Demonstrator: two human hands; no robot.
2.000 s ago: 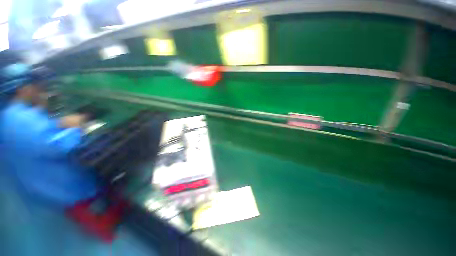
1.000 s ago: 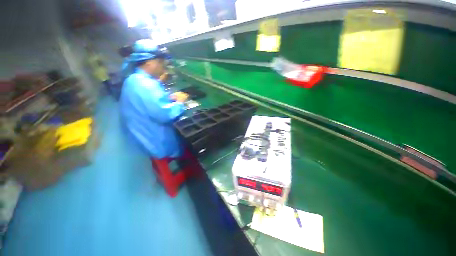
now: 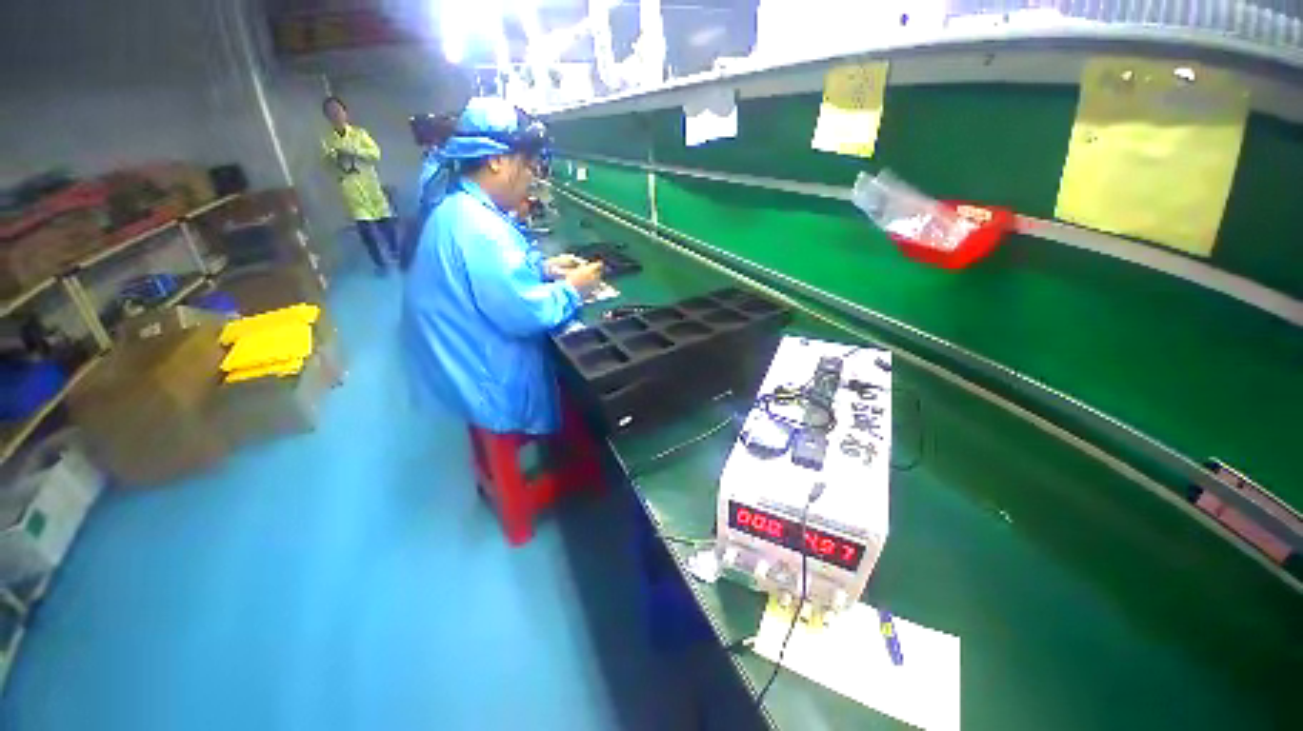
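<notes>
Neither of my hands is in the picture. Nearest in front of me, a white DC bench power supply (image 3: 849, 486) stands on the green bench, with red digits lit on its front. Black cables and small black adapters (image 3: 810, 443) lie on its top, beside handwritten dark marks. A thin black test lead (image 3: 802, 586) hangs from its front. A pale record sheet (image 3: 922, 671) lies before it with a blue pen (image 3: 892, 638) on it. Stacked black compartment trays (image 3: 672, 343) stand behind the supply; the pockets I see look empty.
A person in a blue coat (image 3: 479, 307) sits on a red stool (image 3: 515, 486) at the bench's left edge. Another person in yellow-green (image 3: 357, 179) stands farther back. A red parts bin (image 3: 960, 239) hangs on the rail. Shelves and boxes with yellow items (image 3: 269, 343) line the left.
The view has turned left and steadied, so the supply, trays and blue-coated person sit farther right. The standing person and the left shelves show more clearly.
</notes>
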